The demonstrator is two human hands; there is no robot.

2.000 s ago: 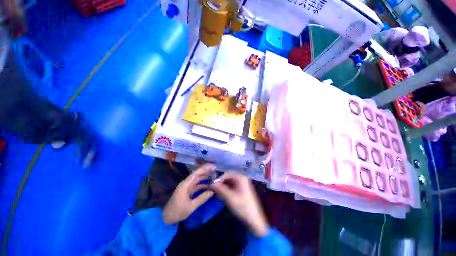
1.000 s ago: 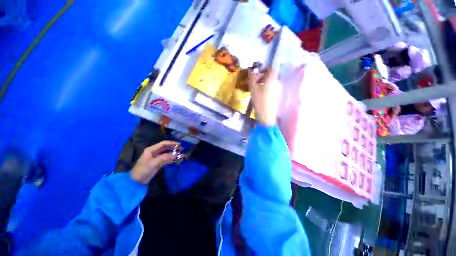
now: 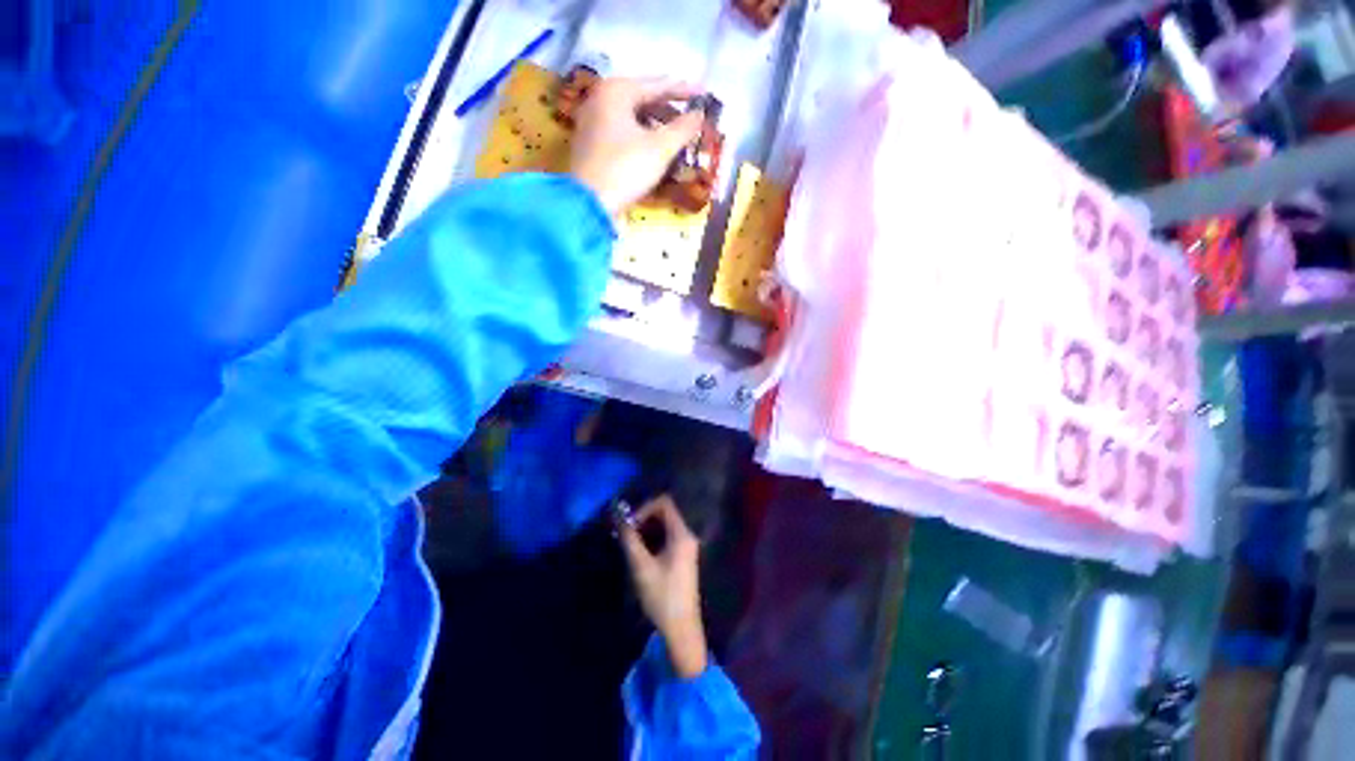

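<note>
My left hand (image 3: pixel 632 141) reaches over the gold plate (image 3: pixel 520 131). Its fingertips pinch a small metal ring (image 3: pixel 687 113) at the copper-brown fixture (image 3: pixel 693 167); the fingers hide part of both. My right hand (image 3: pixel 672 572) is low over my lap, with thumb and finger closed on a small silver piece (image 3: pixel 623 515), likely another ring. A second copper-brown block (image 3: pixel 577 92) is on the plate beside my left hand, partly covered by it.
A narrower gold plate (image 3: pixel 752 238) is right of the fixture. The pink tray stack (image 3: pixel 936 298) is close at right, with rings in pockets. The green bench (image 3: pixel 847 625) holds loose rings (image 3: pixel 938 699) and a clear strip (image 3: pixel 999 616). A blue stick (image 3: pixel 505 72) lies behind the plate.
My left hand has moved from over my lap up to the fixture with its ring. My right hand has left the fixture and come down over my lap, holding a small silver piece.
</note>
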